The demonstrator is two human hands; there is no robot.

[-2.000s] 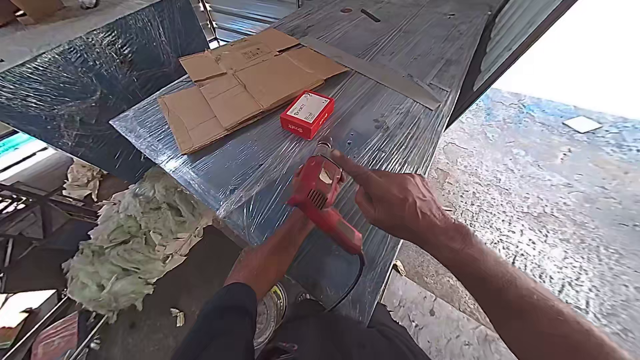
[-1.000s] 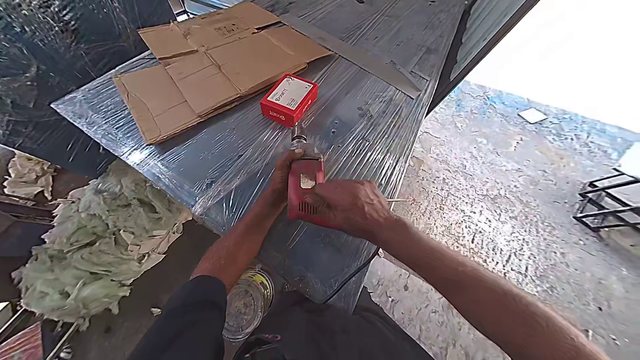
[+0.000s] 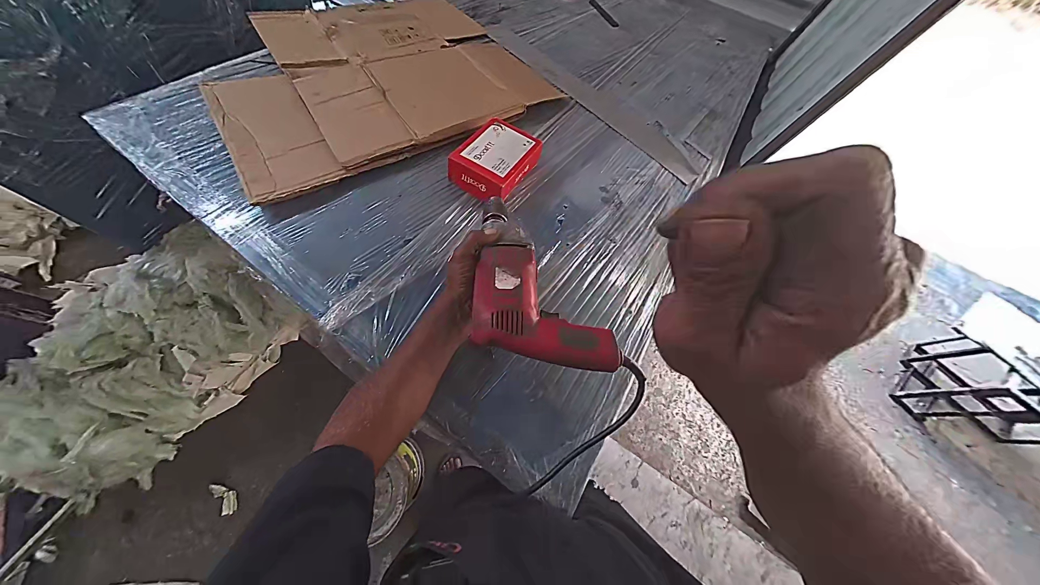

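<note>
My left hand [image 3: 465,272] grips the front of a red corded power drill [image 3: 505,296], whose metal chuck [image 3: 494,213] points away from me toward a small red box [image 3: 494,158] with a white label. The drill's handle lies to the right, and its black cord [image 3: 597,435] curves down over the table edge. My right hand [image 3: 784,260] is raised close to the camera at the right, off the drill, with its fingers curled. A small dark tip shows at the thumb and forefinger; what it belongs to I cannot tell.
Plastic film covers the dark table [image 3: 325,244]. Flattened cardboard [image 3: 382,89] and a flat metal strip [image 3: 605,110] lie on it. Fibrous insulation [image 3: 138,349] is heaped at the left, a bucket [image 3: 394,487] stands below the table, and a black metal frame [image 3: 967,386] stands at the right.
My right hand has left the drill and come up to the right, near the camera. My left hand still holds the drill, whose handle is now in plain view.
</note>
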